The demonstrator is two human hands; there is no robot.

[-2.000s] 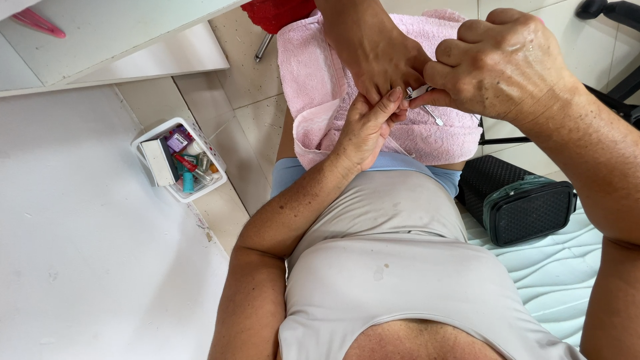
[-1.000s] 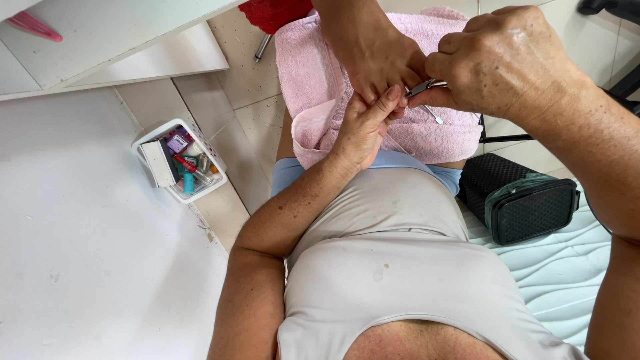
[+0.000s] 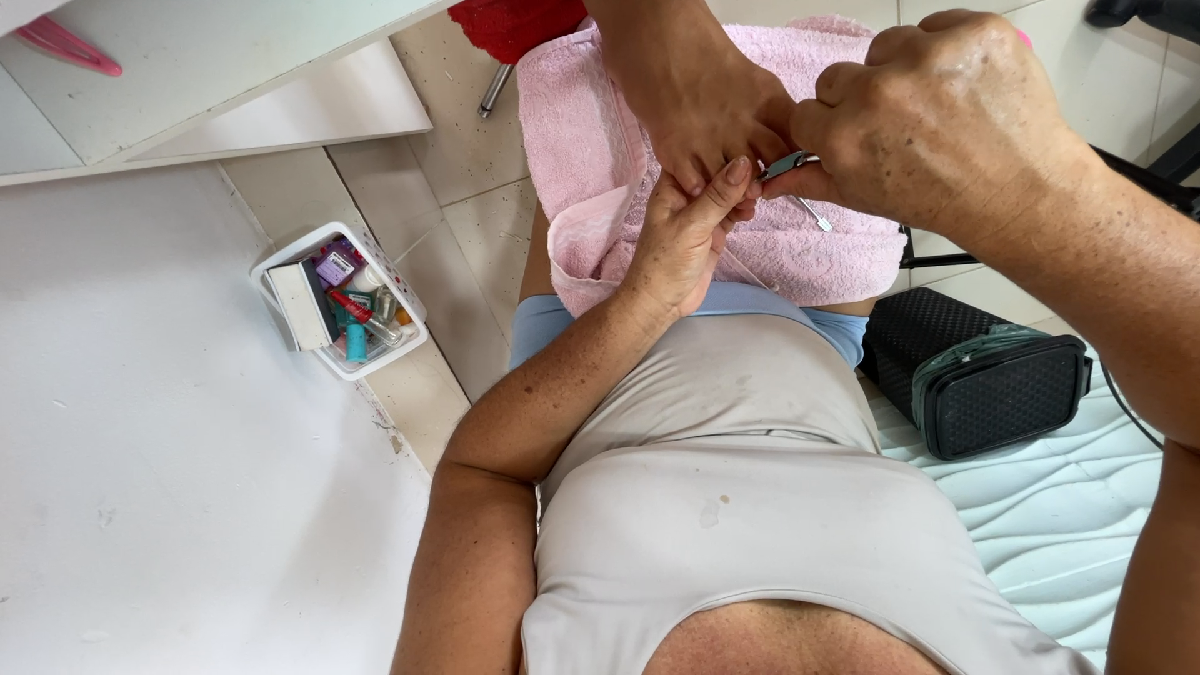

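Observation:
Another person's bare foot rests over a pink terry towel spread across my lap. My left hand holds its toes from below, the thumb on top. My right hand grips a metal nipper, its tip at a toe beside my left thumb; the jaws are too small to read. On the towel under my right hand lies a slim metal tool with a flat end, partly hidden.
A white plastic basket of nail polish bottles and a block stands at left, below a white shelf with a pink clip. A black lidded bin is at right. A red cushion shows behind the towel.
My right hand has turned a little around the nipper, whose metal body shows more plainly than two seconds ago. My left hand keeps its hold on the toes.

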